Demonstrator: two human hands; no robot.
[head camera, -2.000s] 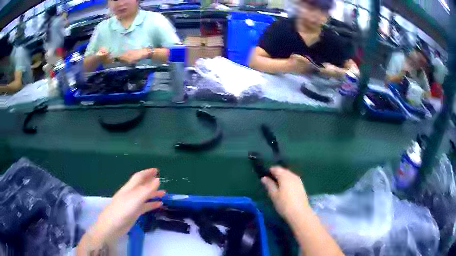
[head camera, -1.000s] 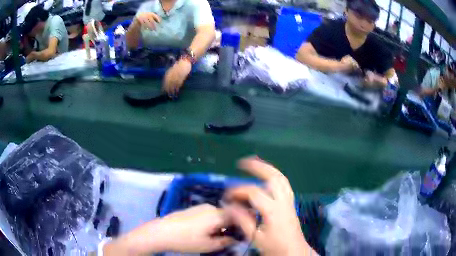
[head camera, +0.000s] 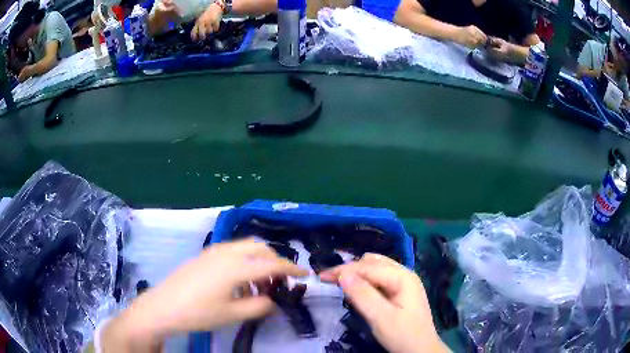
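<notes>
My left hand (head camera: 214, 289) is blurred over the left part of the blue parts tray (head camera: 304, 210). Dark pieces show by its fingers; I cannot tell if it holds any. My right hand (head camera: 394, 296) is over the tray's right part, thumb and forefinger brought together close to the left fingertips. Whether something small is between them is too blurred to tell. A short black end piece (head camera: 298, 317) is seen below the hands, against the tray's white bottom. More black parts (head camera: 359, 238) lie along the tray's far side.
Clear bags stand left (head camera: 52, 255) and right (head camera: 532, 262). A spray can (head camera: 608, 193) is beyond the right bag. Black curved bands lie on the green belt, one ahead (head camera: 297, 124), one far left (head camera: 54, 110). Across it are workers' hands, another tray (head camera: 197, 58) and a taller can (head camera: 291, 34).
The view has tilted down. My right hand has come from the belt to the tray, and my hands, overlapping a second ago, are slightly apart. The band an opposite worker's hand touched is gone from the belt.
</notes>
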